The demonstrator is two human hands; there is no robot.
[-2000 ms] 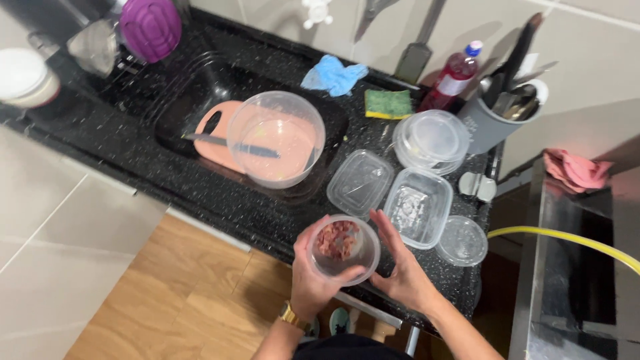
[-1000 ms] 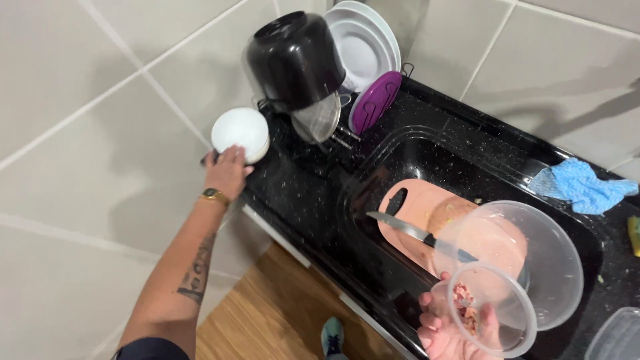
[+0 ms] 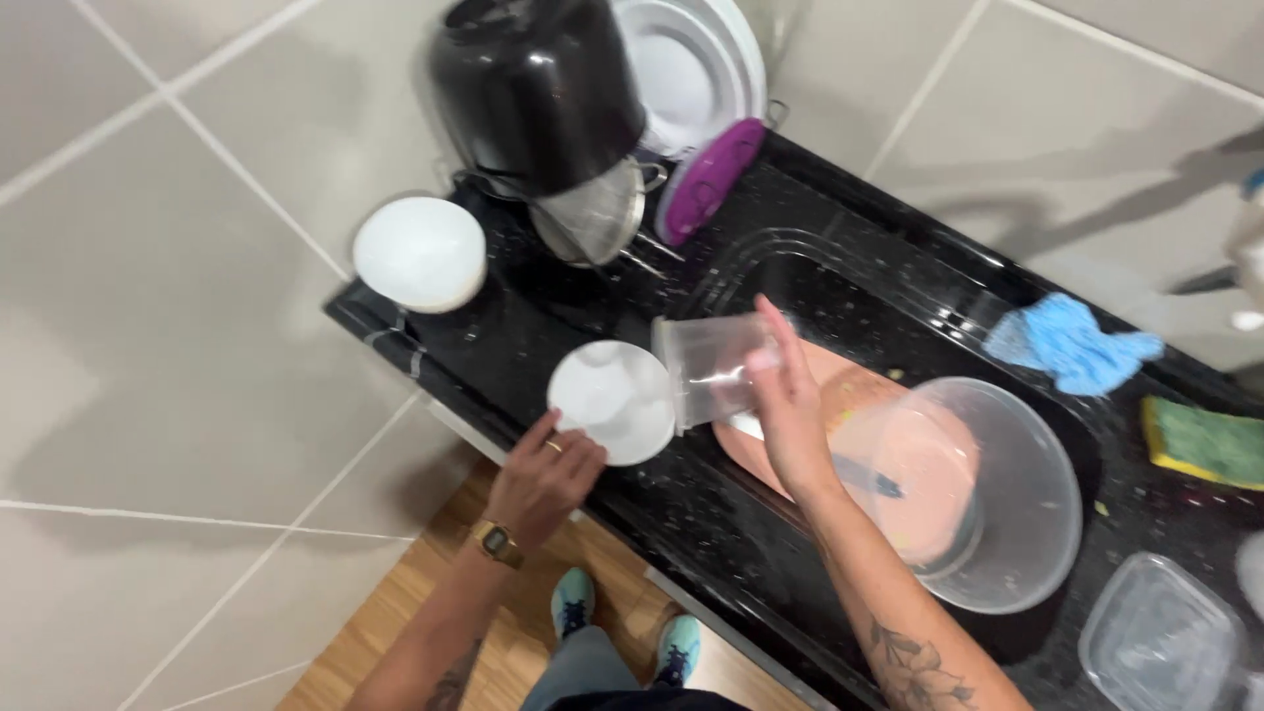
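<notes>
My left hand (image 3: 553, 469) has its fingers on the near rim of a small white bowl (image 3: 612, 403) at the counter's front edge. My right hand (image 3: 785, 410) holds a clear plastic tub (image 3: 706, 370) tipped on its side, its rim facing the bowl; what is inside the tub cannot be made out. Below that hand a pink cutting board (image 3: 859, 395) lies in the black sink, partly under a large clear plastic bowl (image 3: 1017, 494). A knife blade (image 3: 869, 479) shows through the large bowl's wall.
White bowl (image 3: 420, 252) at the counter's left corner. Behind stand a black pot (image 3: 538, 94), a metal strainer (image 3: 597, 217), white plates (image 3: 686, 74) and a purple oval item (image 3: 711, 183). To the right lie a blue cloth (image 3: 1076, 346), a green-yellow sponge (image 3: 1205, 439) and a clear lid (image 3: 1160, 632).
My left hand has moved from the white bowl at the corner to a small white bowl nearer the sink. My right hand has brought the tub leftward over the counter and tipped it sideways.
</notes>
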